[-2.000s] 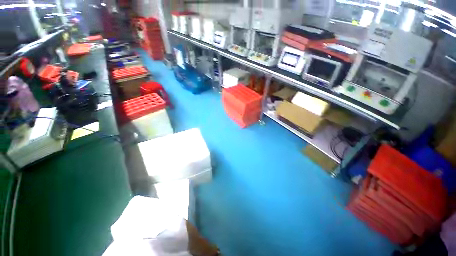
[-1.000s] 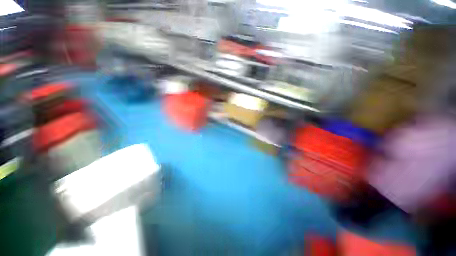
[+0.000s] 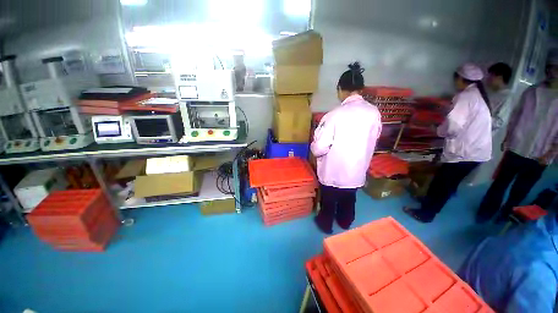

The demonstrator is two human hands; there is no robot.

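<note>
Neither of my hands is in the picture. Nearest in front of me, at the bottom right, a stack of red-orange compartment trays (image 3: 404, 269) stands on a low support. The top tray shows several shallow rectangular pockets, with nothing seen in them. The picture's lower edge cuts the stack off.
A person in pink (image 3: 349, 143) stands beside a red tray stack (image 3: 284, 189). Other people stand at right; a blue-clothed person (image 3: 520, 269) is near the trays. Another red stack (image 3: 73, 220) is by the bench (image 3: 153, 148) with press machines. Brown boxes (image 3: 297, 67) stand by the wall.
The view has swung right, from the green line and white boxes to the wall, the people in pink and the near tray stack. No hand shows in any frame.
</note>
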